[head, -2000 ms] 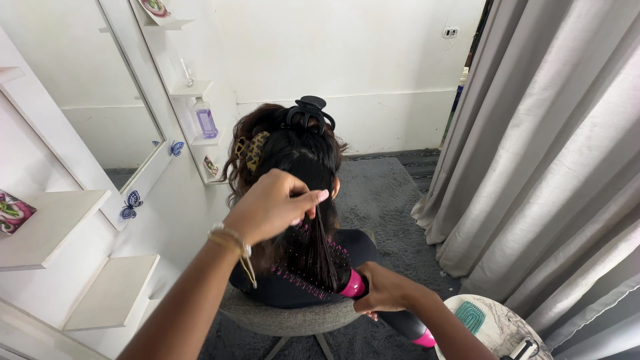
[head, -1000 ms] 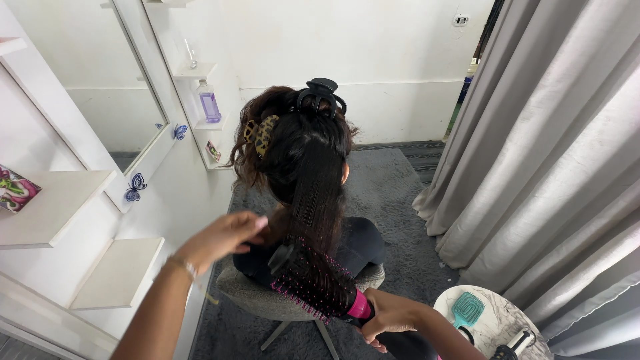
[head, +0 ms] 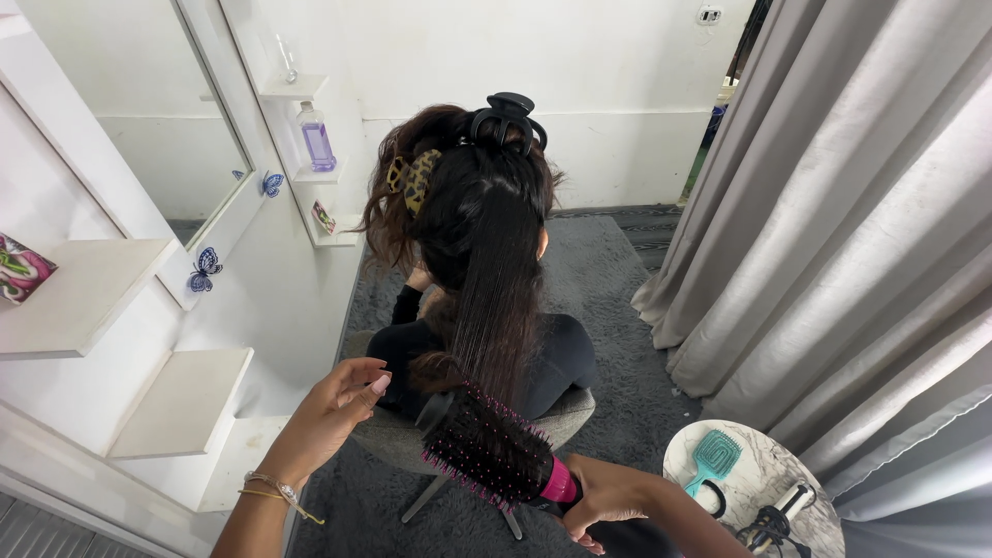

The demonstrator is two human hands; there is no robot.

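My right hand (head: 601, 500) grips the handle of a black and pink hot-air brush (head: 496, 453), whose bristled barrel lies against the lower ends of a straight section of dark hair (head: 500, 294). My left hand (head: 345, 411), wearing bracelets, hovers left of the barrel with fingers loosely curled and nothing in them. The hair belongs to a person in a dark top (head: 570, 360), seated with their back to me. A black claw clip (head: 508, 120) holds hair at the crown, and a leopard-print claw clip (head: 420, 182) holds hair on the left.
A round marble-top table (head: 763, 457) at lower right bears a teal vented hairbrush (head: 715, 456) and a corded styling tool (head: 794, 502). Grey curtains (head: 814, 217) hang along the right. White shelves (head: 182, 403) and a mirror (head: 147, 101) line the left. The person sits on a grey chair (head: 570, 418).
Two seconds ago my left hand was at the hair section; it has since moved down and left, away from it. The brush barrel now sits lower, by the hair ends.
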